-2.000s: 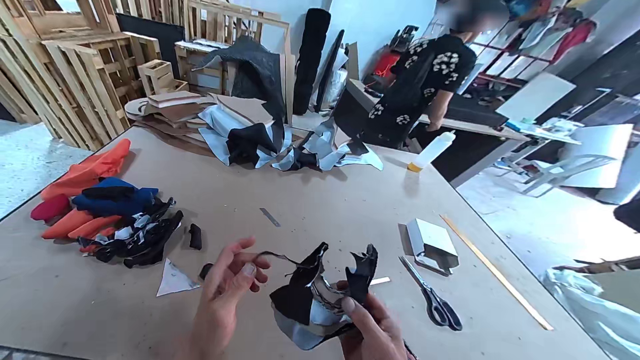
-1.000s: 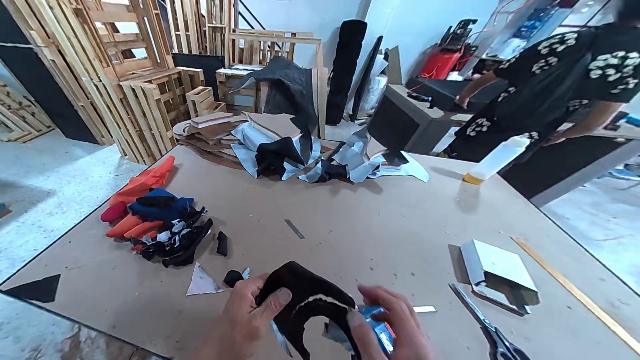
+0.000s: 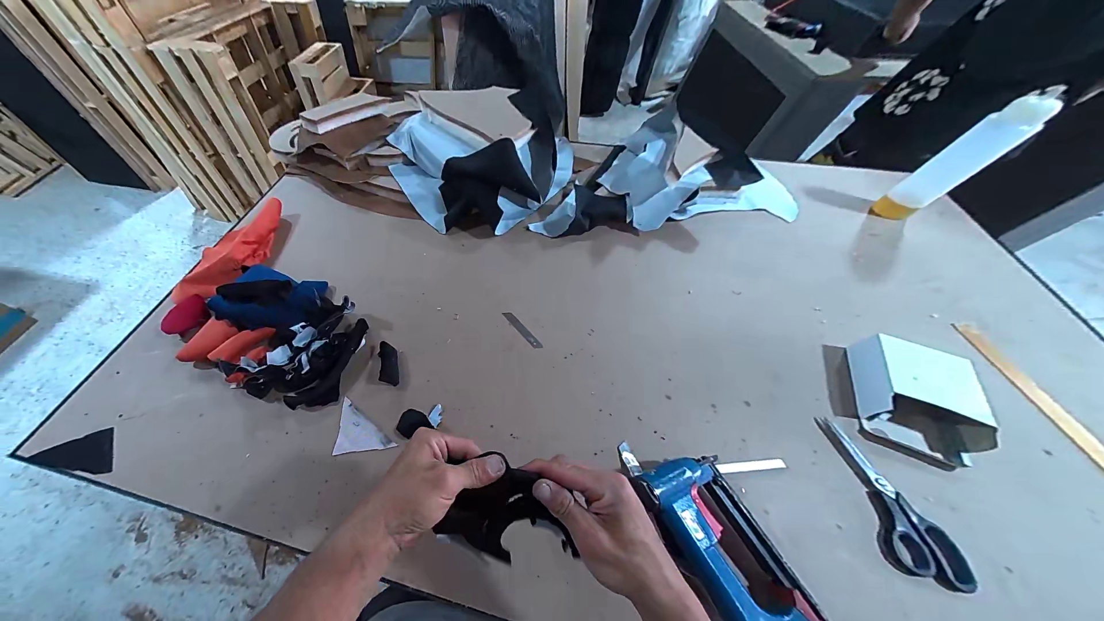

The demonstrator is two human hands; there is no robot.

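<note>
Near the table's front edge, my left hand [image 3: 431,487] pinches one edge of a black fabric piece [image 3: 492,517]. My right hand [image 3: 599,517] grips the same edge a little to the right, thumb on top. The piece hangs below both hands and has a curved cutout. Right beside my right hand lies a blue staple gun [image 3: 707,535] with a red part. A white strip [image 3: 752,466] sits just behind it. Farther right, large scissors with dark handles [image 3: 901,509] lie on the table. To the left of my hands are a small black scrap [image 3: 414,423] and a white triangular scrap [image 3: 359,429].
Orange, blue and black fabric pieces [image 3: 276,319] are heaped at left. A metal strip [image 3: 522,329] lies mid-table. An open white box [image 3: 927,392] and a wooden strip [image 3: 1035,392] are at right. Behind stand a plastic bottle [image 3: 970,155], scraps [image 3: 492,177] and a person [image 3: 966,78].
Both hands have come to hold the black piece close together along one edge; a second ago they were farther apart on it. The view has tilted down, and the staple gun now shows plainly.
</note>
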